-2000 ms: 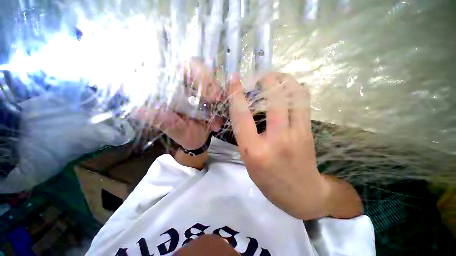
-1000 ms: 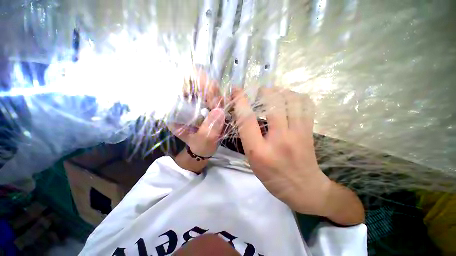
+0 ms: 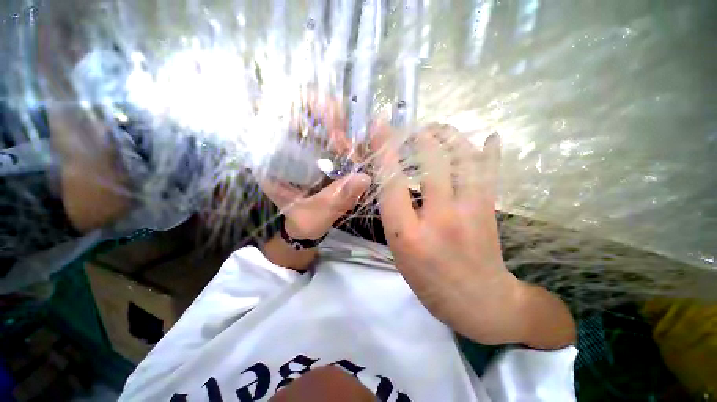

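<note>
My left hand (image 3: 318,208), with a dark bracelet at the wrist, grips a pale silver-grey housing (image 3: 292,166) near the bench's front edge. A small bright white spot or part shows at its end, by my left thumb. My right hand (image 3: 444,228) is close beside it on the right, back of the hand up, fingers bent forward and spread a little. Streaks and glare blur its fingertips, so whether they hold something cannot be told. Several silver-grey tubes (image 3: 362,86) lie in a row on the bench just beyond my hands.
The pale glossy bench (image 3: 597,141) extends to the right. Another person's arm (image 3: 90,177) is at the far left. A cardboard box (image 3: 122,310) with a hole stands below left. A yellow bag or container (image 3: 688,338) is at the lower right. Strong glare covers the upper left.
Another person's arm has appeared at the left. My hands stay close together at nearly the same place; my left thumb has shifted slightly towards the right hand.
</note>
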